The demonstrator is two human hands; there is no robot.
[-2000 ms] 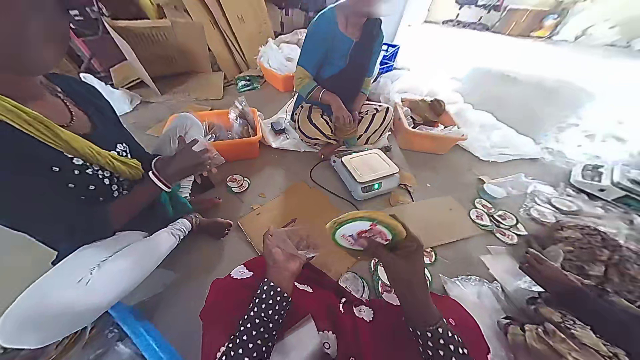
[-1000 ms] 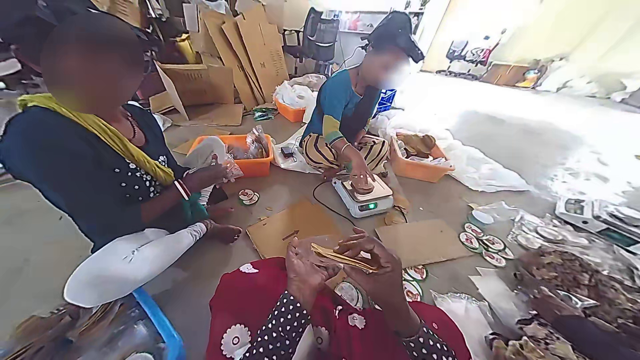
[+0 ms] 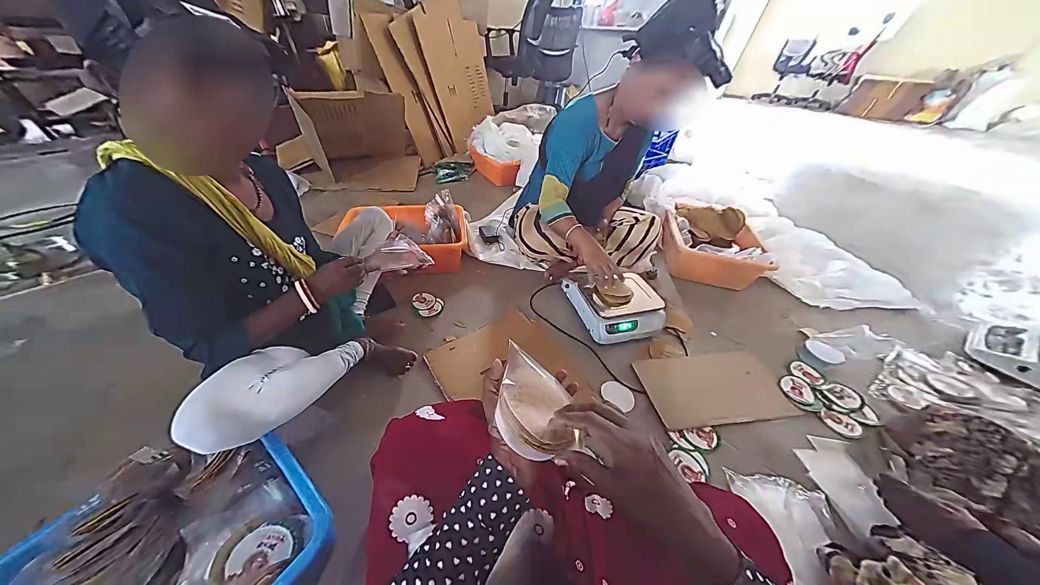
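Observation:
A clear plastic bag (image 3: 532, 382) with a stack of thin round tan discs (image 3: 532, 418) in it lies over my lap. My left hand (image 3: 508, 451) holds the bag from below and behind, its fingertips showing past the bag's edges. My right hand (image 3: 605, 447) grips the discs and bag at the right side, thumb and fingers around the edge. Round printed labels (image 3: 691, 463) lie on the floor beyond my right wrist. A white disc (image 3: 617, 396) rests by the cardboard sheet (image 3: 479, 357).
Ahead, a co-worker's hand touches discs on a digital scale (image 3: 615, 309). At left, another person holds a plastic bag (image 3: 400, 254). A blue crate (image 3: 313, 496) of packets stands front left. Orange crates (image 3: 719, 264), a cardboard sheet (image 3: 715, 388) and more labels (image 3: 841, 396) lie around; another person's hand is at right.
My hands held the disc stack edge-on a second ago; now it faces up in the clear bag. The co-worker ahead has moved a hand from the lap to the scale since the earliest frame.

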